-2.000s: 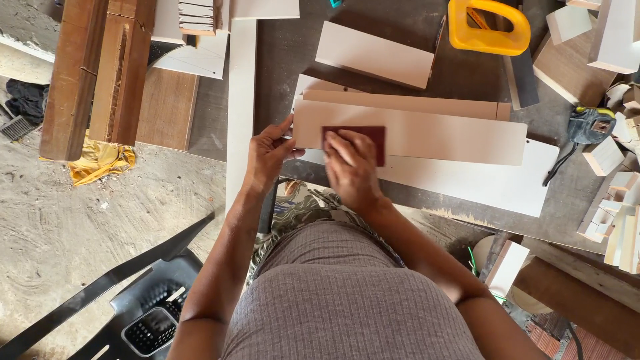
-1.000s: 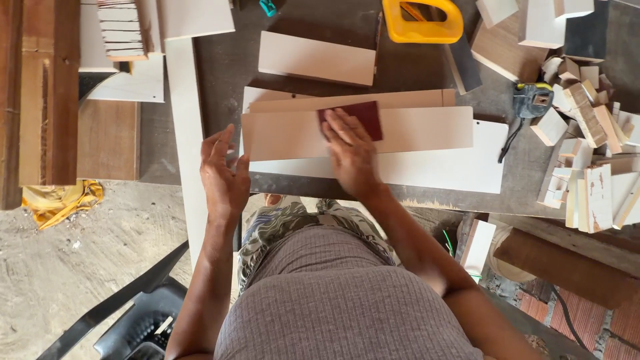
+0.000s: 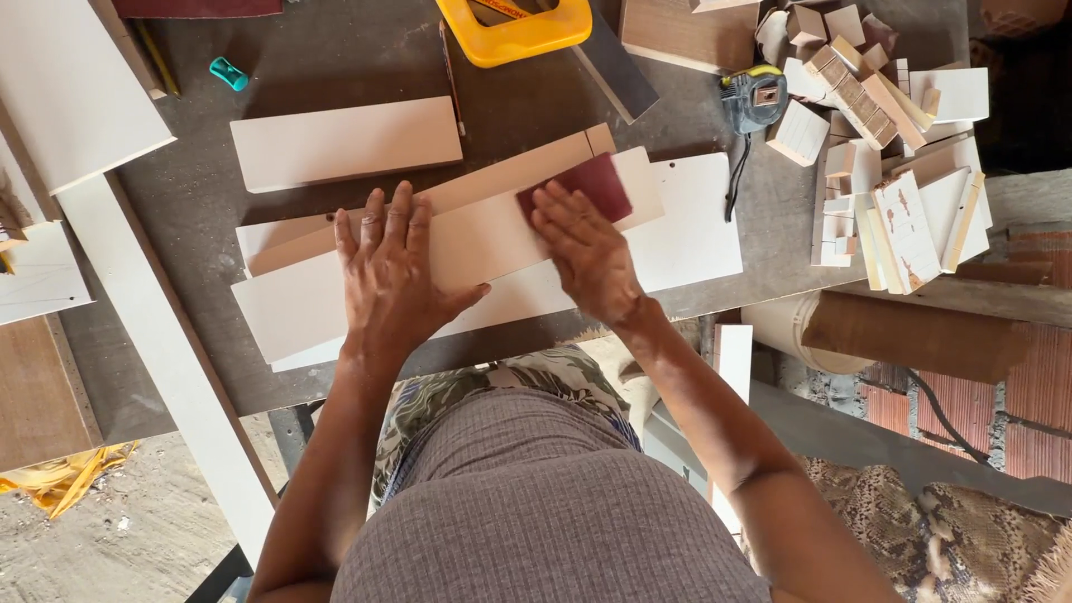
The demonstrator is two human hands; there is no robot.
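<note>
Under the fingers of my right hand (image 3: 586,260) lies a dark red sheet, apparently sandpaper (image 3: 599,186), pressed flat near the right end of a long pale board (image 3: 486,239). My left hand (image 3: 389,276) rests spread on the same board, left of its middle, palm down and gripping nothing. This board lies on top of another narrow board (image 3: 578,149) and a wider white panel (image 3: 695,209). A shorter white board (image 3: 347,142) sits just beyond them, with a pencil (image 3: 452,79) along its right end.
A yellow saw handle (image 3: 511,38) with a dark blade, a tape measure (image 3: 754,99) and a heap of wood offcuts (image 3: 888,109) occupy the far and right side of the worktable (image 3: 335,50). A small teal object (image 3: 229,74) and large panels (image 3: 75,92) are at the left.
My left hand has gone from the board's left end to flat on top of it. The red sheet and my right hand are now nearer the board's right end. The view has shifted.
</note>
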